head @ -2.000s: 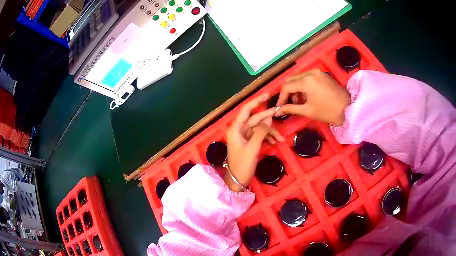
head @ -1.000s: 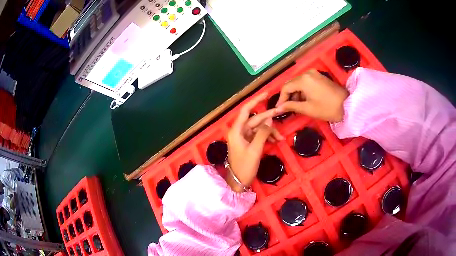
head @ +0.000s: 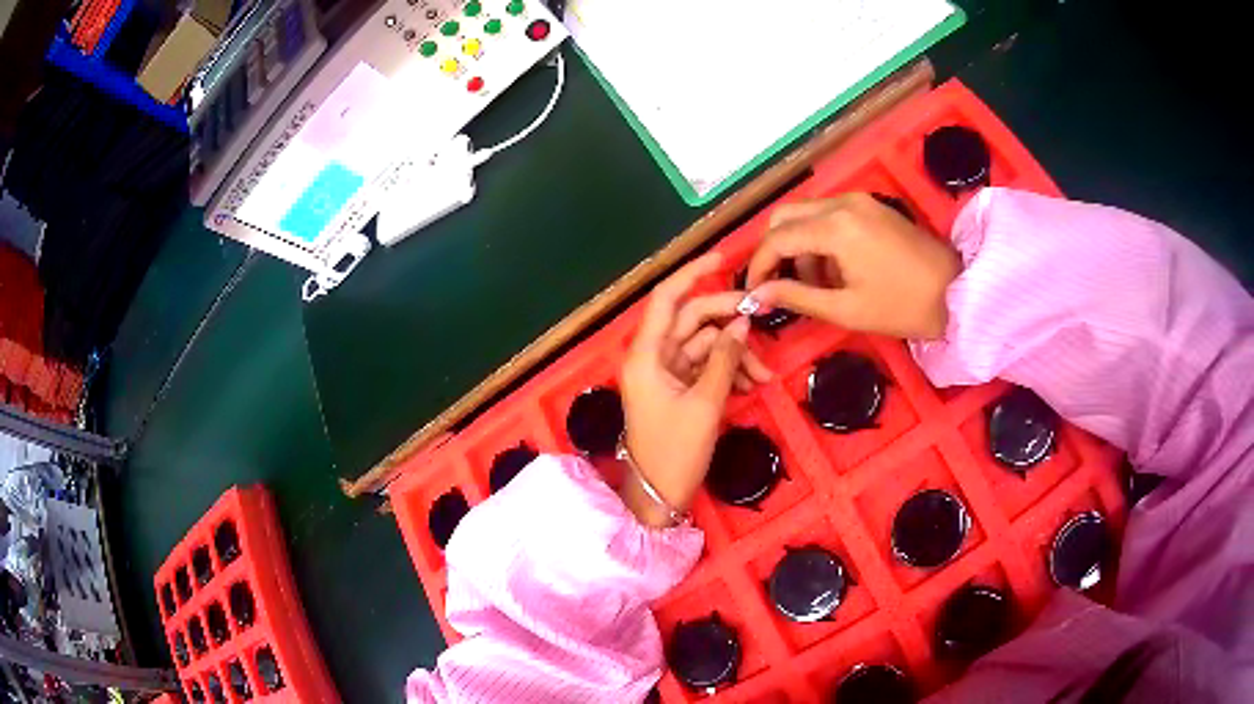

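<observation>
My left hand and my right hand meet fingertip to fingertip above a red foam tray. A tiny whitish piece with dark marks shows at my left fingertip, touched by my right fingers; whether it is a label or a loose part is unclear. Round black watch bodies lie one per pocket, such as one near the middle and one lower down. My hands partly cover a watch body behind the fingertips.
A tester with coloured buttons and a white block with a cable stand upper left. A clipboard with paper lies beyond the tray. A wooden edge borders the green mat. Another red tray lies lower left.
The whitish piece now shows more clearly at my left fingertip. My left fingers have bent slightly, and my right fingers have shifted a little left. Trays and tester have not moved.
</observation>
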